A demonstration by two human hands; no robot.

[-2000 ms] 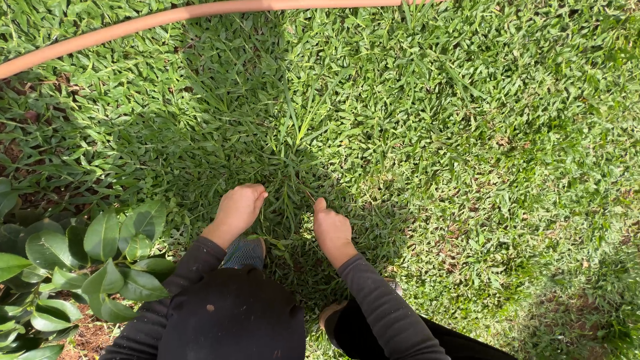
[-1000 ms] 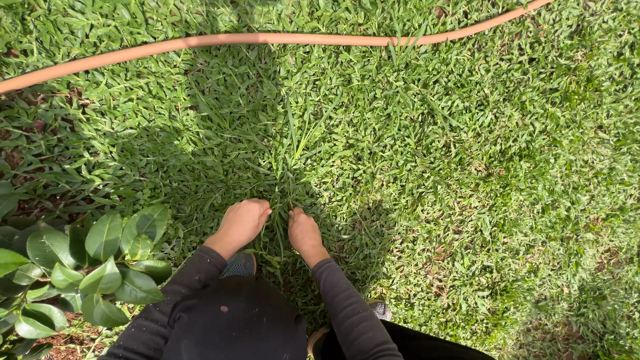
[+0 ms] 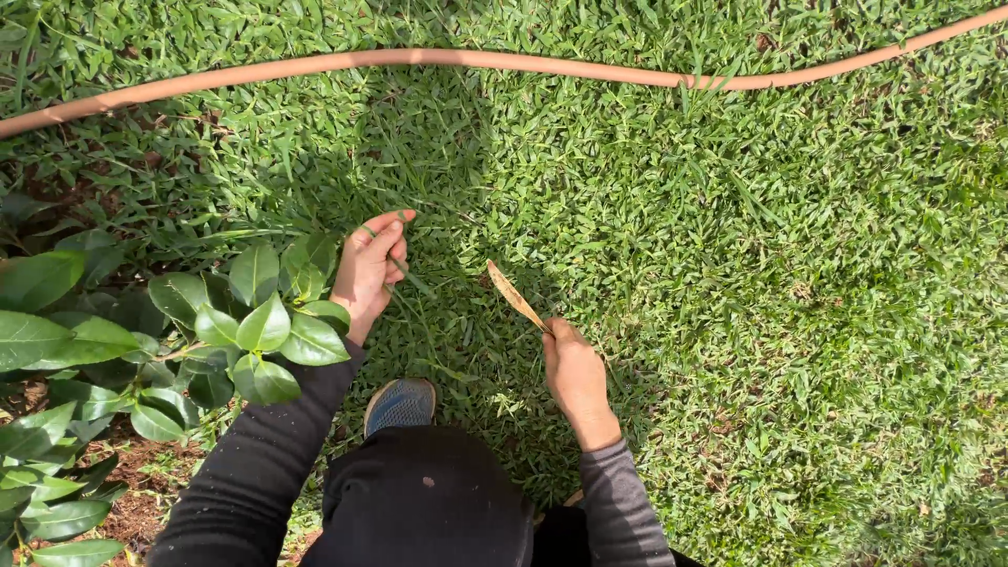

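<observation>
My left hand (image 3: 374,264), palm partly turned up, holds a few long green grass blades (image 3: 405,276) between thumb and fingers, at the tips of the shrub's leaves. To its right, my right hand (image 3: 576,370) is closed around the lower end of a narrow, curved tan blade-like thing (image 3: 516,298), which looks soiled; its tip points up and to the left. Whether it is a knife or a dry leaf, I cannot tell. Both hands are above the green lawn (image 3: 709,236).
An orange-brown garden hose (image 3: 472,59) crosses the grass beyond my hands. A shrub with glossy green leaves (image 3: 264,324) stands at the left, over reddish soil (image 3: 142,480). My blue shoe (image 3: 402,404) and dark-clothed knee (image 3: 429,496) are below.
My hands were close together at the long grass tuft and are now apart, the left one raised and turned. The tall blades that stood in the tuft no longer show there. The tan thing has come into sight.
</observation>
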